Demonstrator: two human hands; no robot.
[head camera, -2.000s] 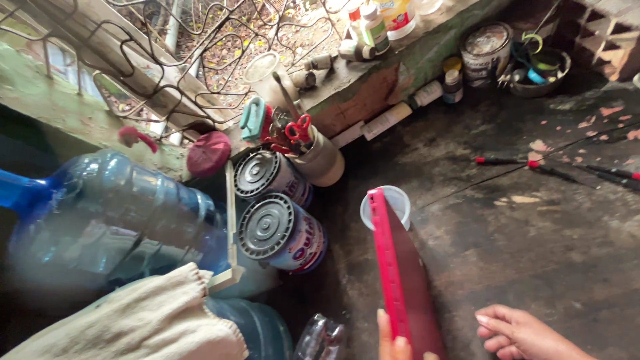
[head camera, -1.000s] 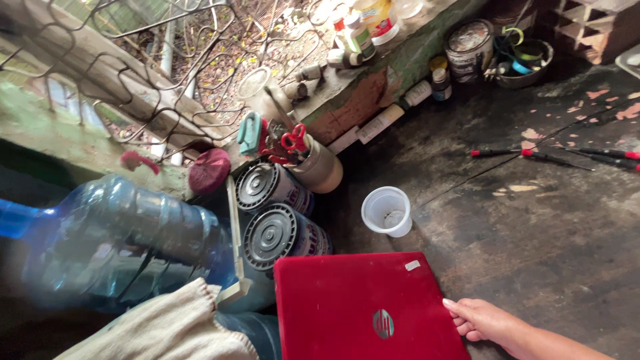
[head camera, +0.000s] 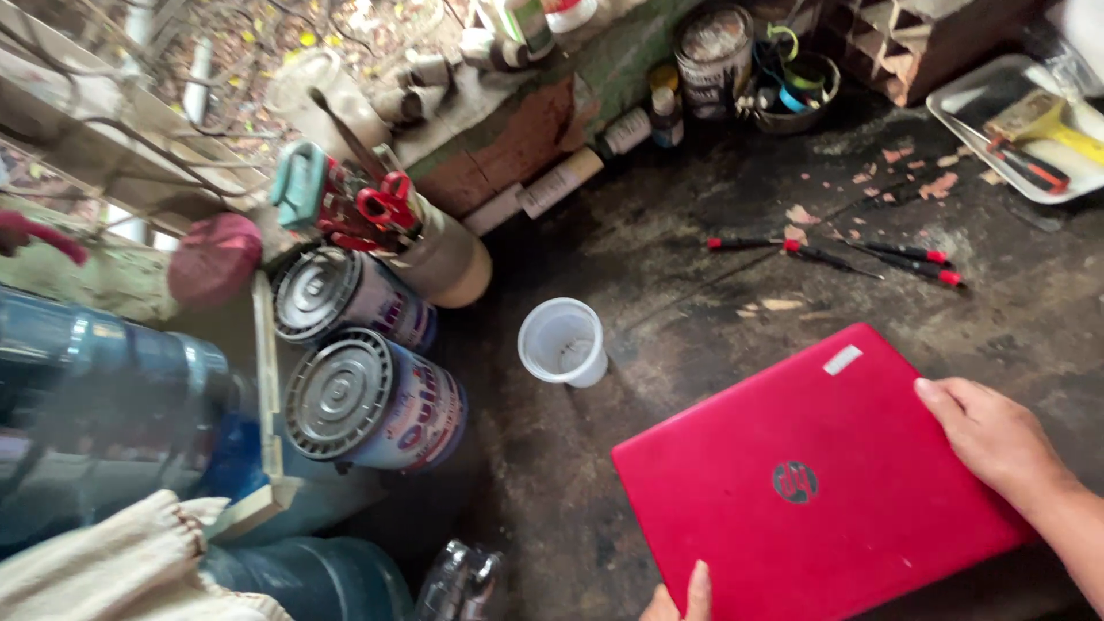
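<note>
A red HP laptop [head camera: 811,483], its lid facing up, is held between both hands over the near right of the dark worktop. My left hand [head camera: 681,599] grips its lower left edge; only the thumb and part of a finger show. At its right edge my right hand [head camera: 992,440] has hold, thumb on the lid and the other fingers hidden underneath. Beyond the laptop's left corner stands a translucent plastic cup [head camera: 562,342] with small dark bits inside. Several precision screwdrivers [head camera: 832,257] with red and black handles lie past the laptop's far edge.
Two paint cans [head camera: 379,401] and a holder with red scissors [head camera: 440,250] stand left of the cup. Large blue water bottles [head camera: 103,405] and a cream cloth [head camera: 129,569] fill the left side. At far right lies a white tray [head camera: 949,103] with a paintbrush [head camera: 1048,125].
Two seconds ago the laptop stood on edge near the cup, my right hand off it. It now lies lid up, farther right of the cup, with my right hand on its edge.
</note>
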